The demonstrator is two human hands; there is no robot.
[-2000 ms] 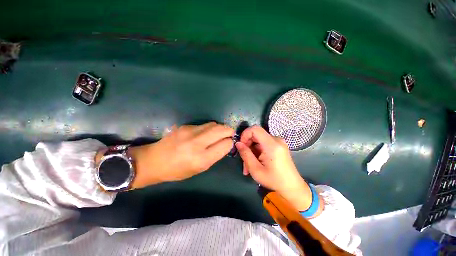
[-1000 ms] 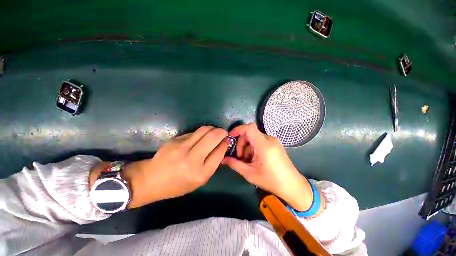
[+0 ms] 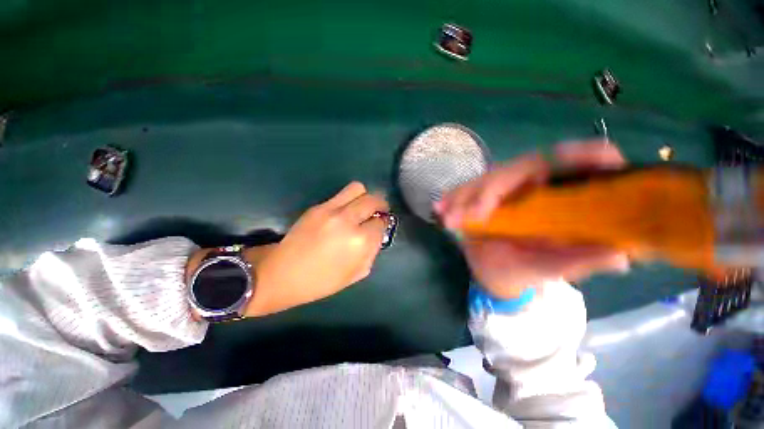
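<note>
My left hand (image 3: 327,251) grips a small dark watch housing (image 3: 386,230) with a silvery rim at its fingertips, above the dark green bench. My right hand (image 3: 528,201) is blurred and holds a large orange electric screwdriver (image 3: 595,216), which lies across the hand and points left. Its bit is blurred and hidden near the fingertips. The tip end is at the lower right edge of the round grey screw dish (image 3: 442,163), right of the housing and apart from it.
Another housing (image 3: 109,169) lies at the left. Two more housings, one upper centre (image 3: 454,41) and one upper right (image 3: 607,86), lie on the brighter green strip. A small tan bit (image 3: 666,153) and a black parts tray (image 3: 722,300) are at the right, partly behind the screwdriver.
My right hand has left the housing, moved right and taken hold of the screwdriver, which has swung up from the lower edge. My left hand keeps the housing. The far housings have shifted left in view.
</note>
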